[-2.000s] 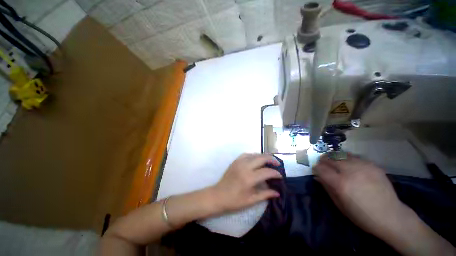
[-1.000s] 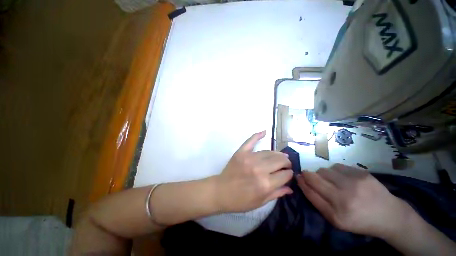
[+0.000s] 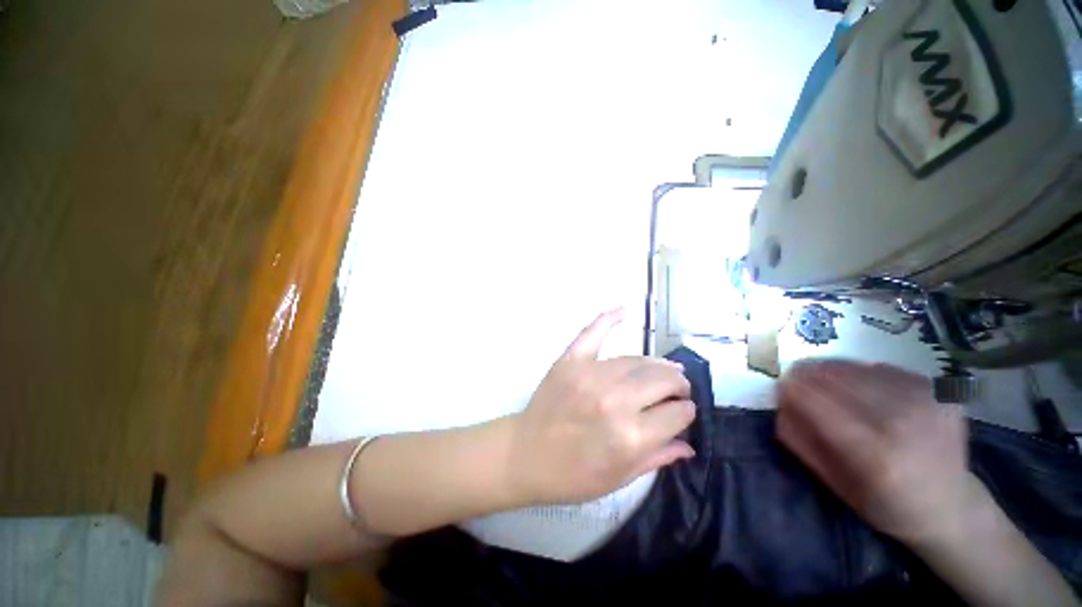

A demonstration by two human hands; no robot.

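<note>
The dark, slightly shiny garment lies over the table's front edge and my lap. Its waistband end shows as a short dark pointed tip just below the machine bed's left corner. My left hand holds the garment beside this tip, with fingers curled on it and the index finger raised. My right hand is blurred over the garment's upper edge, to the right and apart from the tip. Its fingertips are not clear, so I cannot tell if it holds anything.
The off-white sewing machine head stands at the upper right, over the lit needle area. The pale machine bed is set in the white tabletop. An orange-brown edge and brown sheet are at the left.
My right hand first came left to the waistband end, then moved back right, away from it. My left hand stays at the tip. The view has tilted down since the oldest frame.
</note>
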